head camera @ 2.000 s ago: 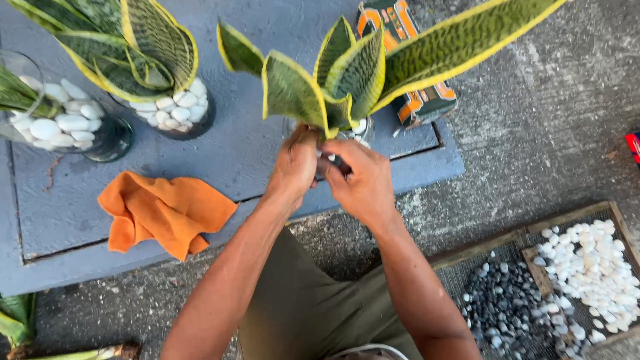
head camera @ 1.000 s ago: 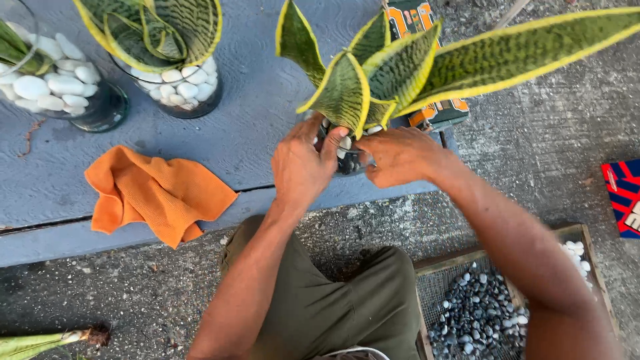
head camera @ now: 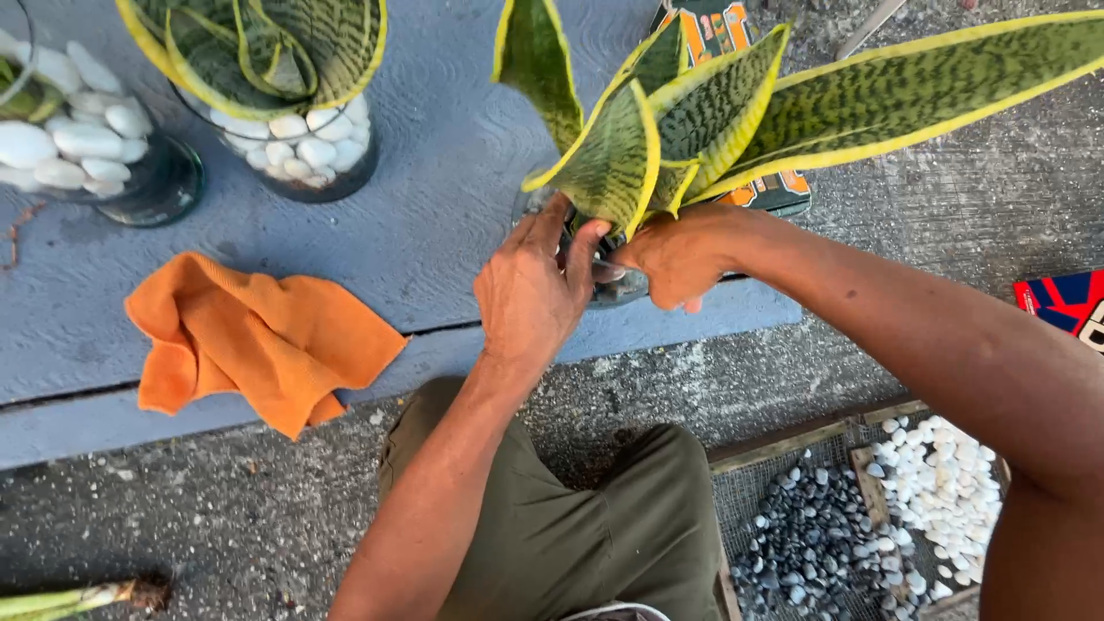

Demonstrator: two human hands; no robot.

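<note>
A snake plant with yellow-edged leaves point(head camera: 608, 168) stands in a clear glass vase point(head camera: 623, 291) near the front edge of the blue-grey table. My left hand point(head camera: 530, 289) is at the vase's left side, its thumb and fingers around the plant's base at the rim. At the right side of the rim is my right hand point(head camera: 686, 254), fingers bent down, their tips partly hidden by the hand and glass. Whether they hold a pebble cannot be told. An orange cloth point(head camera: 259, 332) lies crumpled to the left.
Two glass vases with white pebbles point(head camera: 315, 153) point(head camera: 86, 147) stand at the upper left. A wood-framed mesh tray point(head camera: 780, 442) holds dark pebbles point(head camera: 802, 535) and white pebbles point(head camera: 940, 492) at lower right. A red and blue box point(head camera: 1065, 302) lies right; a rooted cutting point(head camera: 82, 599), lower left.
My right hand has moved from close beside my left to the right side of the rim, its forearm now reaching in from the right. The view has shifted.
</note>
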